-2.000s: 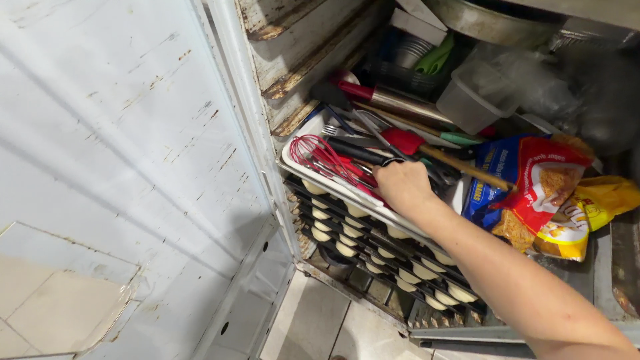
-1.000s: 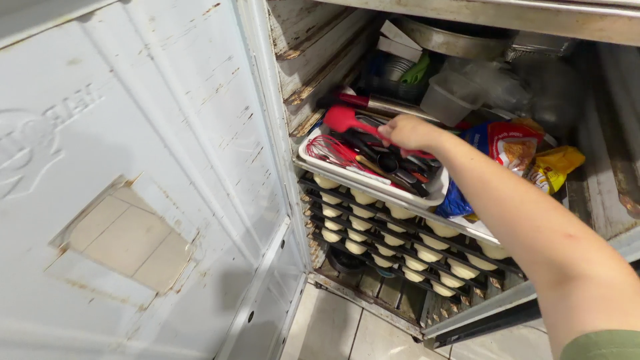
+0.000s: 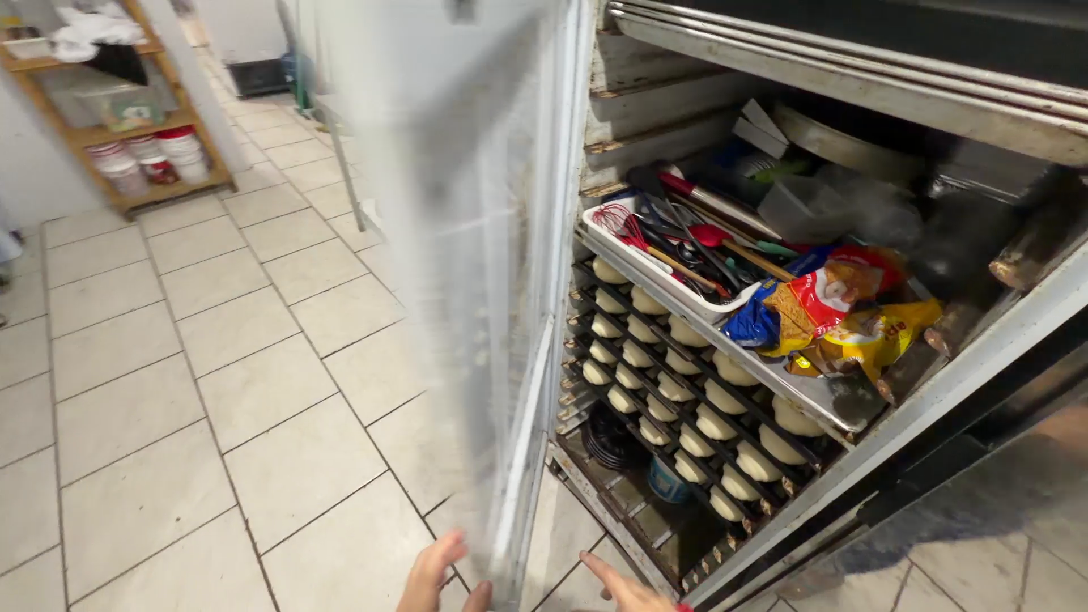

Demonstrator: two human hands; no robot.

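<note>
My left hand (image 3: 438, 578) is low in the frame beside the lower edge of the blurred white cabinet door (image 3: 467, 255); its fingers are apart, and whether it touches the door I cannot tell. To its right, my right hand (image 3: 619, 585) is partly cut off by the bottom edge, a finger extended, nothing seen in it. Above both, inside the open cabinet, a white plastic tray (image 3: 663, 265) holds a red whisk (image 3: 619, 223), a red spatula (image 3: 707, 235) and other utensils. Printed food bags (image 3: 837, 297) lie beside it on a metal tray (image 3: 786, 381).
Below are stacked dark racks of pale dough pieces (image 3: 718, 422), with black round containers (image 3: 608, 438) and a blue tub (image 3: 667, 483) at the cabinet bottom. A wooden shelf (image 3: 140, 127) with tubs stands far left on the tiled floor (image 3: 280, 365). The cabinet frame (image 3: 935, 382) edges the right.
My right hand has left the utensil tray, where it held a red spatula, and is now low in view. The left hand has appeared. The door stands at a different angle, and the view has shifted.
</note>
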